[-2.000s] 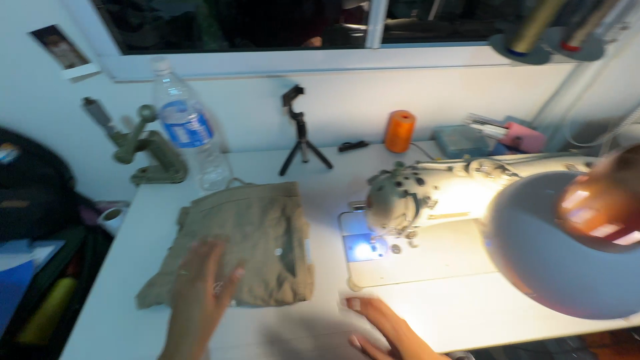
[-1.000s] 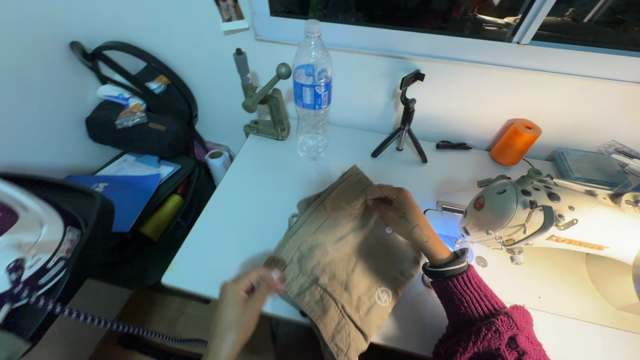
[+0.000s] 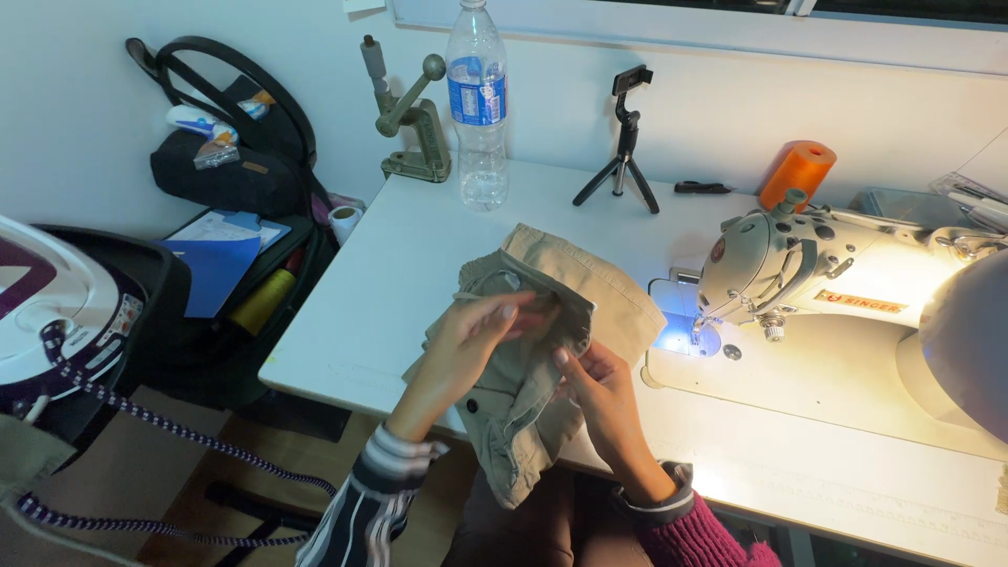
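Observation:
A khaki cloth garment [image 3: 622, 291] lies bunched over the front edge of the white table, its lower part hanging down. Its opening faces up and shows the inside. My right hand [image 3: 602, 394] pinches the rim of that opening between thumb and fingers. Over the opening is my left hand [image 3: 480, 335], fingers apart and slightly blurred; whether it grips any cloth is unclear. A dark round button [image 3: 472, 405] shows on the cloth below my left hand. Right of the garment stands a Singer sewing machine [image 3: 787, 268] with its needle area lit.
Behind the garment stand a hand press [image 3: 425, 142], a plastic bottle [image 3: 480, 150], a small tripod [image 3: 624, 150] and an orange thread cone [image 3: 799, 175]. A lamp shade [image 3: 972, 339] is at right. Left of the table are a steam iron [image 3: 63, 315] with its cord and a black bag [image 3: 228, 173].
The garment, spread smoother a second ago, is now bunched with its opening showing. My left hand has moved from its left edge to over the opening.

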